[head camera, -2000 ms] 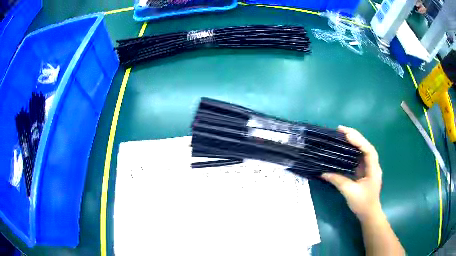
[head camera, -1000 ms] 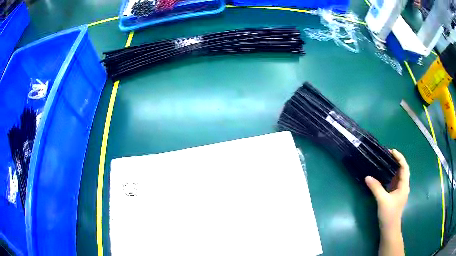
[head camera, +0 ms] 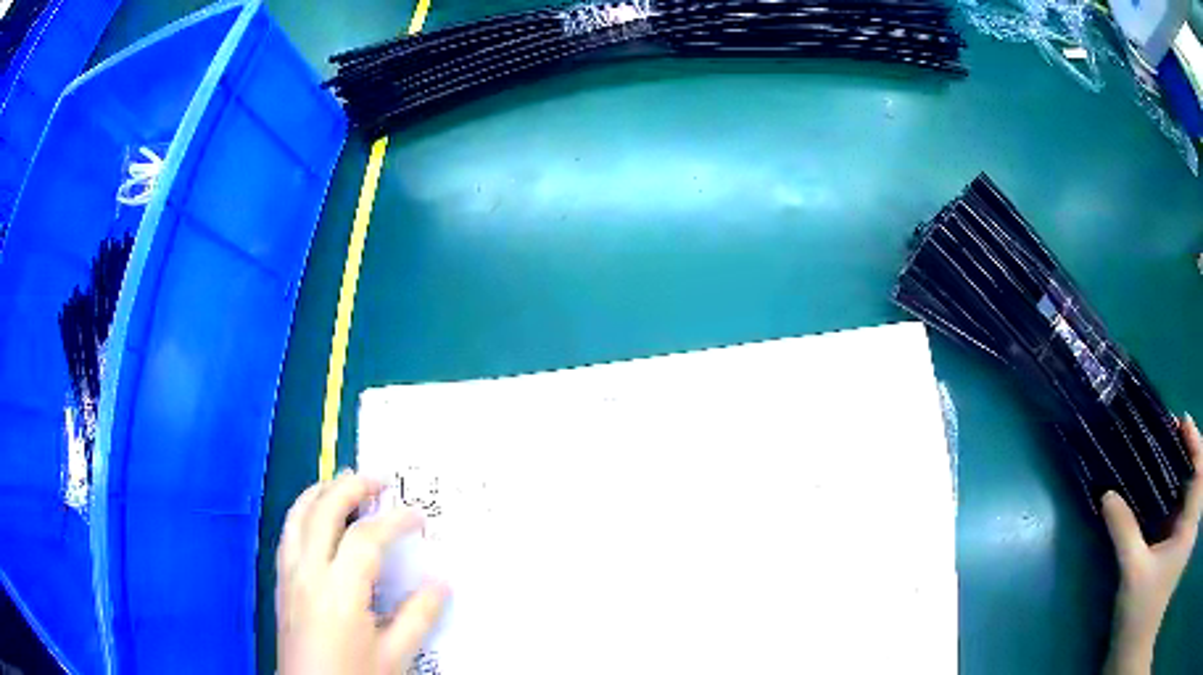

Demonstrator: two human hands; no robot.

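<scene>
The short black wire bundle lies slanted on the green bench right of the drawing, with a clear wrap around its middle. My right hand grips its lower end, at the picture's right edge. The large white work drawing lies in front of me, its lower part cut off by the picture's edge. My left hand, slightly blurred, is over the drawing's left edge with fingers apart, holding nothing; whether it touches the sheet I cannot tell. The long black wire bundle lies across the back of the bench.
A deep blue bin stands at the left, with black wires and white loops inside. Crumpled clear film lies at the back right. A yellow line runs along the bench beside the bin.
My left hand has come into view at the drawing's left edge. My right hand and the short bundle have shifted right in the picture. The view has also moved, and the heat gun has left it.
</scene>
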